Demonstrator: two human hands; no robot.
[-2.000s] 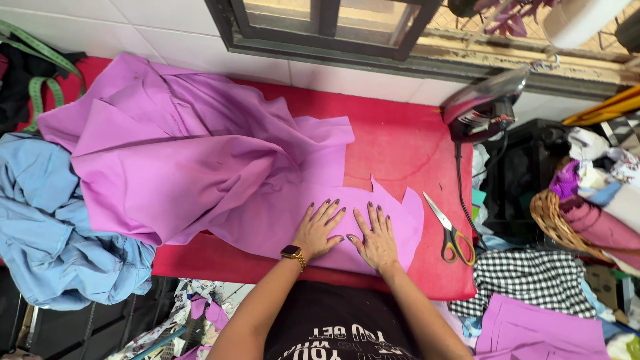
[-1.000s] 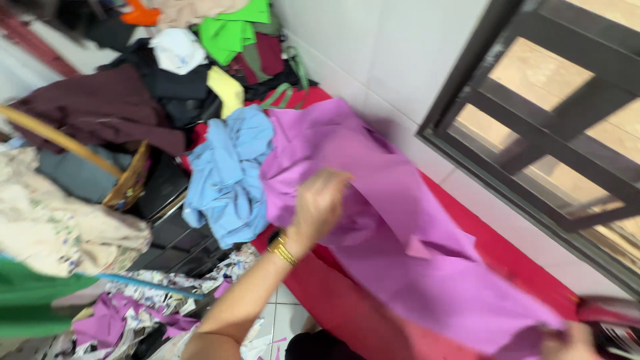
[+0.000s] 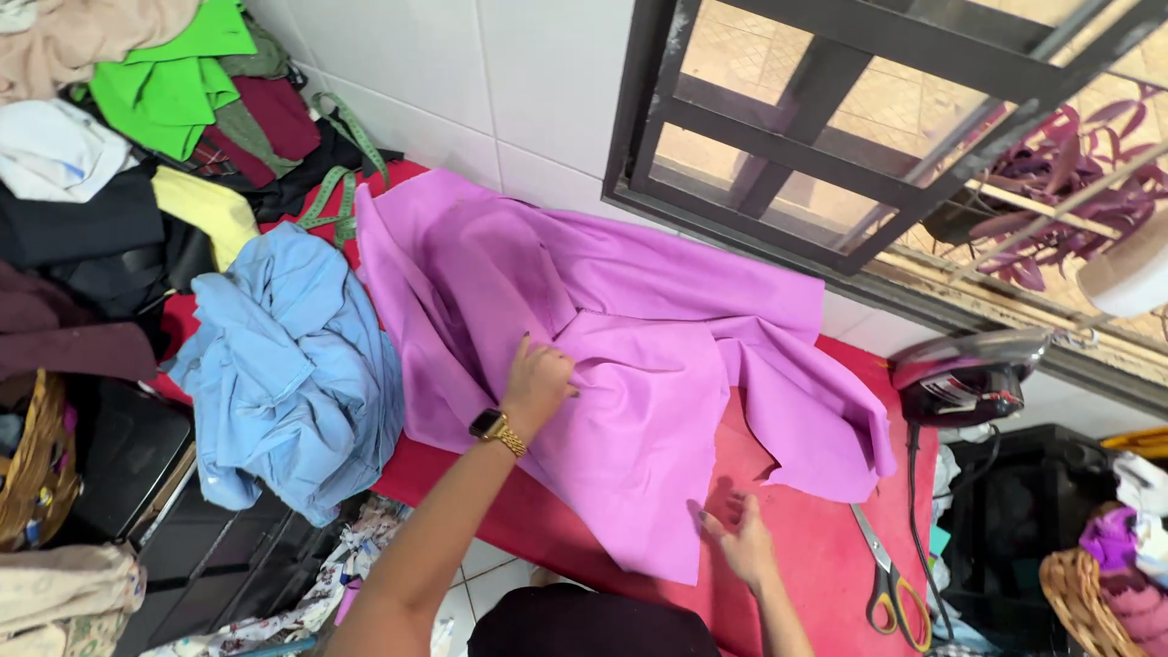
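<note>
A large purple fabric piece (image 3: 639,365) lies in loose folds over the red-covered table (image 3: 821,566). My left hand (image 3: 538,383), with a watch on the wrist, is on the middle of the fabric, fingers bent; whether they pinch the cloth cannot be told. My right hand (image 3: 739,534) is spread just off the fabric's lower right edge, holding nothing. A pair of scissors (image 3: 883,566) lies to the right of it on the red cover, near the iron's cord. An iron (image 3: 967,379) rests at the table's right end, close to the fabric.
Crumpled light blue fabric (image 3: 292,365) adjoins the purple cloth on the left. A green measuring tape (image 3: 342,196) lies behind it, beside heaped green, maroon and black cloths (image 3: 164,91). The window frame (image 3: 730,196) borders the table's back. Wicker baskets (image 3: 1081,593) stand at both sides.
Two seconds ago both hands lay flat on a smooth part of the purple fabric; now that cloth is spread differently, in folds. My right hand has come off it. The view has swung left and partly back.
</note>
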